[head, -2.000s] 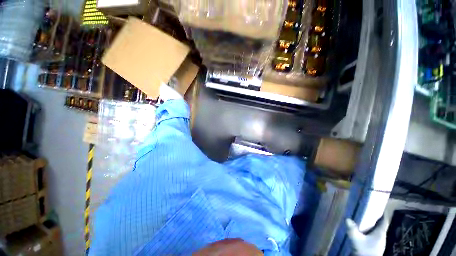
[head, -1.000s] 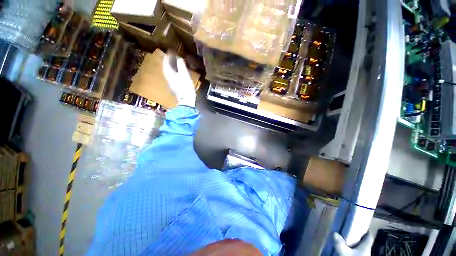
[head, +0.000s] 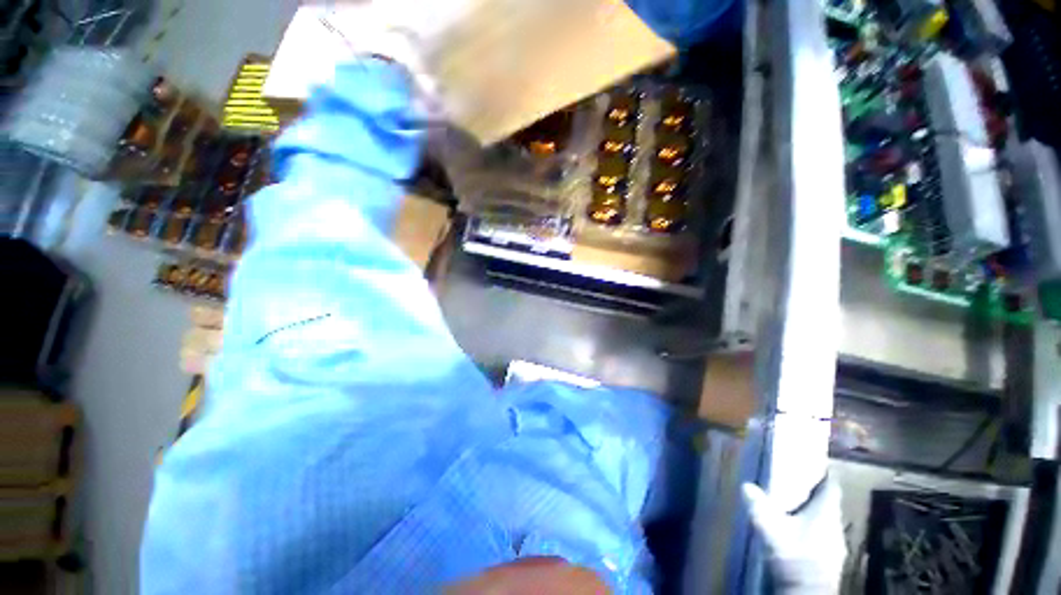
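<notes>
My left hand [head: 407, 58], in a pale glove and blurred, is at the left edge of a tilted brown cardboard sheet [head: 553, 64] and appears to grip it. The sheet is raised over trays of dark parts with orange spots [head: 636, 163] and hides part of them. My blue sleeve reaches up from the lower left. My right hand [head: 803, 537], in a white glove, is low at the right with its fingers around the long silver rail [head: 805, 291]. Its lower part is cut off by the picture's edge.
Green circuit boards [head: 913, 273] lie right of the rail. A black tray of thin metal pins [head: 937, 540] is at the lower right. More parts trays [head: 186, 209] and a yellow patterned piece [head: 249, 95] are at the left. Cartons [head: 33, 447] stand far left.
My left hand has moved up, and the cardboard sheet has moved from the left stack up and right over the parts trays. My right hand remains at the rail. The view has shifted.
</notes>
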